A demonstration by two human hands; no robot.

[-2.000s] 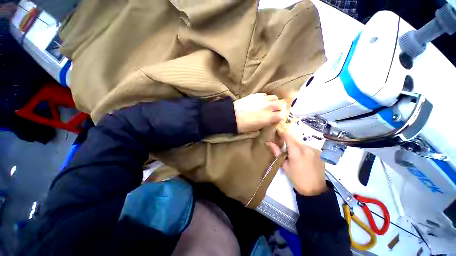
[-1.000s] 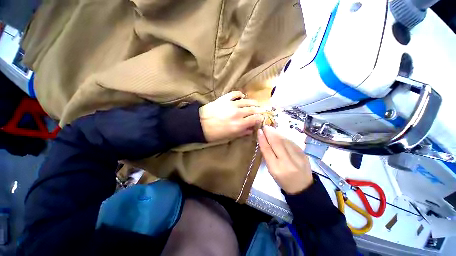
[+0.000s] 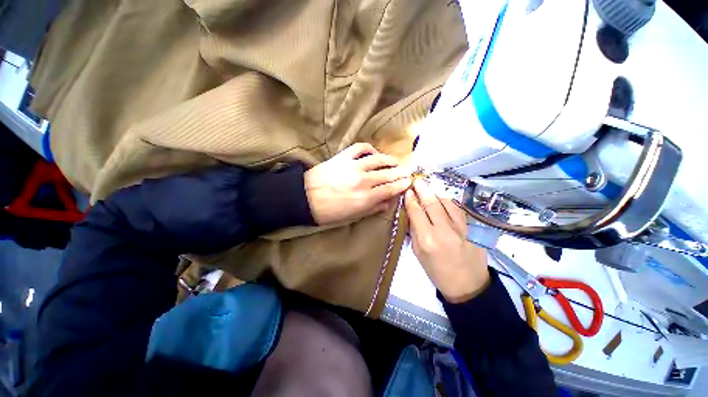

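Note:
A tan jacket [image 3: 233, 108] covers the table and hangs over its front edge. A zip [image 3: 386, 264] runs along its edge up to the needle area. The white sewing machine [image 3: 536, 85] with a blue stripe stands at the right. My left hand [image 3: 359, 184] lies on the cloth just left of the presser foot, fingers bent over it. My right hand [image 3: 442, 242] holds the zip edge between its fingertips, just in front of the needle. The fingertips of both hands nearly meet there. The needle and the gripped edge are partly hidden by the fingers.
Scissors [image 3: 560, 312] with one red and one yellow loop lie on the table right of my right hand. The ruler-marked front edge [image 3: 419, 319] is below it. A red stool [image 3: 45, 194] stands at the left. Small scraps lie beyond the scissors.
The view has shifted since the first frame. My right hand has moved in closer to the needle and my left hand, and its fingers have straightened along the zip edge.

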